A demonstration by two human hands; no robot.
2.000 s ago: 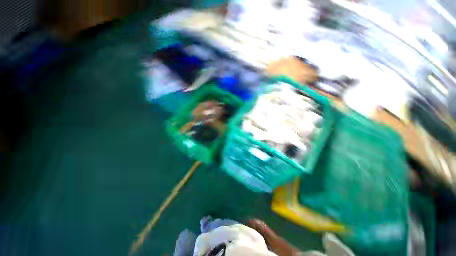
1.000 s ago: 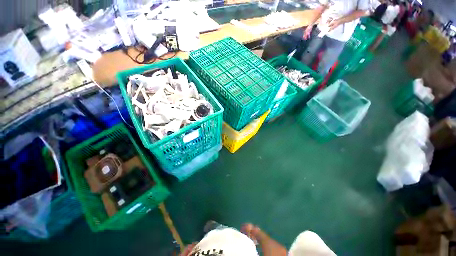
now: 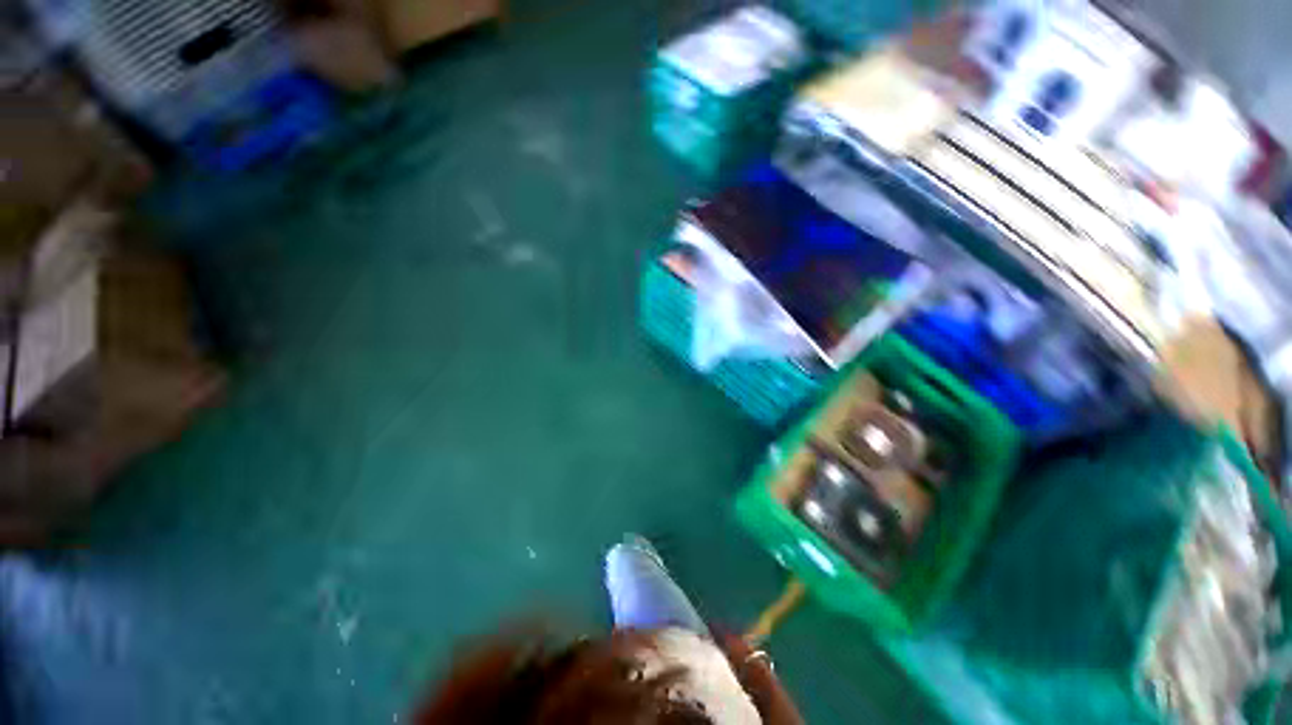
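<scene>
The view is blurred. A green crate (image 3: 978, 496) stands on the floor right of centre, holding brown cardboard and dark round parts. A heap of white parts (image 3: 1219, 581) is cut off at the right edge. A bit of skin, perhaps my right hand (image 3: 762, 677), shows at the bottom edge beside white patterned cloth; its fingers cannot be made out. I cannot make out my left hand. A reddish-brown blurred shape lies at the bottom edge.
Green floor (image 3: 425, 368) runs ahead. Brown cartons (image 3: 99, 340) stand at the left. A teal crate with dark and white material (image 3: 737, 340) stands beyond the green crate. A belt or bench (image 3: 1006, 184) with white boxes (image 3: 1063, 78) runs along the upper right.
The view has swung left. The crates and bench have moved to the right of the picture, cartons have appeared at the left, and the person at the bench is out of view.
</scene>
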